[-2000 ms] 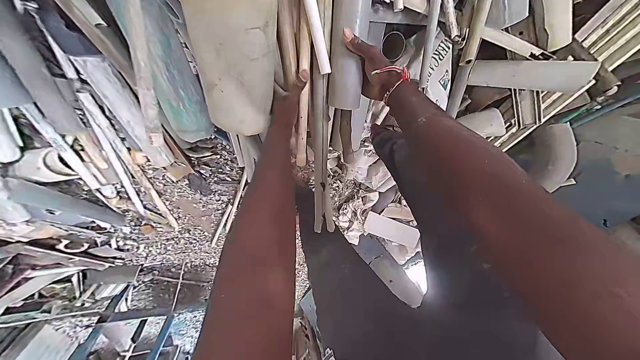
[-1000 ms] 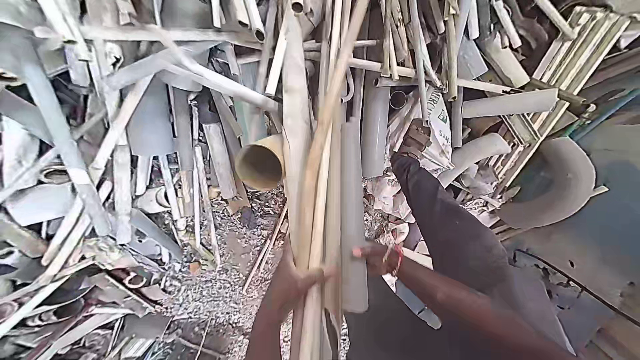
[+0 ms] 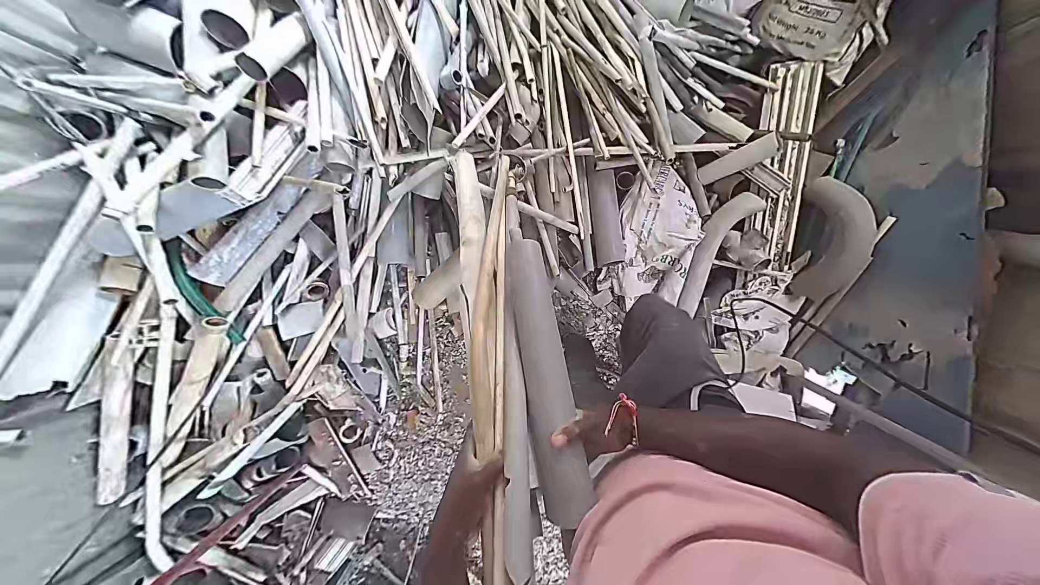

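Observation:
A bundle of long plastic pipes and strips stands lengthwise between my hands. On its right side is a wide grey pipe (image 3: 546,374), and beside it are thin cream pipes (image 3: 490,325) and a pale flattened length (image 3: 470,219). My left hand (image 3: 479,479) wraps the thin lengths low on the left; its fingers are partly hidden. Against the grey pipe lies my right hand (image 3: 591,432), thumb in front and the other fingers hidden behind, a red and white thread at the wrist.
Heaped scrap pipes (image 3: 569,73) rise ahead, with more on the left around a green curved piece (image 3: 191,292). A printed white sack (image 3: 662,231) is right of the bundle. Farther right stand a curved grey pipe (image 3: 845,236) and a blue-grey sheet (image 3: 918,268). Small debris (image 3: 422,455) covers the ground.
The bundle and both hands have come from the heap's edge closer to my body. The view has shifted to show more of the heap and a pink garment.

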